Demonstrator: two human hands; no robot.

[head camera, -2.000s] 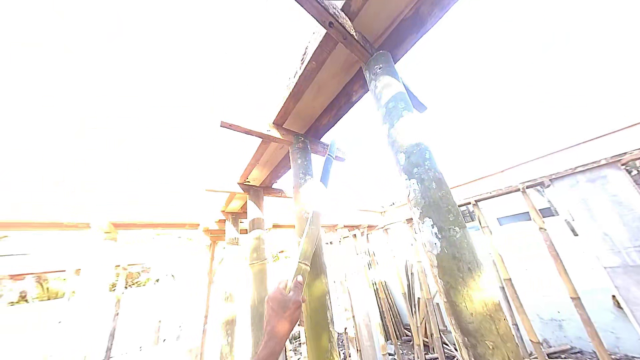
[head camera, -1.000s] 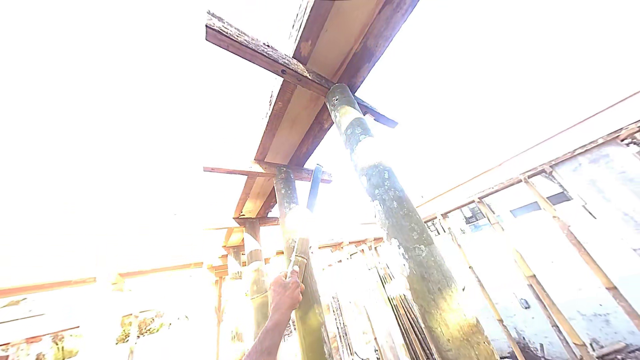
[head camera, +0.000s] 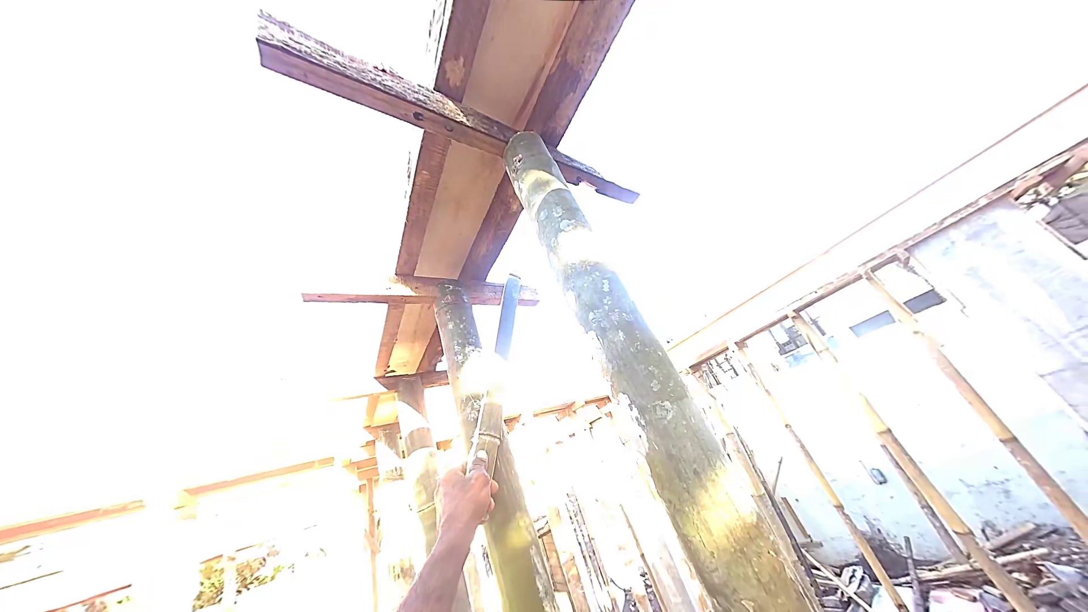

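Note:
My left hand [head camera: 467, 497], at lower centre in the head view, is closed around the lower part of a long bamboo-handled tool [head camera: 488, 432]. The tool points upward, and a flat bluish part [head camera: 508, 314] shows at its top; glare washes out the middle. Just behind my hand stands a bamboo post [head camera: 459, 327]. A thicker, mottled bamboo post [head camera: 625, 340] rises to the right and meets a wooden crosspiece [head camera: 382, 89] under long timber beams [head camera: 578, 72] with a pale board [head camera: 476, 170] between them. My right hand is out of view.
More bamboo posts [head camera: 416, 442] stand behind in a row under the beams. At right, slanting bamboo poles [head camera: 969, 391] lean before a pale wall [head camera: 1020, 340], with rubble and wood scraps [head camera: 1011, 552] at its foot. Strong glare hides much of the left side.
The view has tilted and shifted, showing more of the near crosspiece and the rubble at right. My left hand still grips the tool, which points upward throughout.

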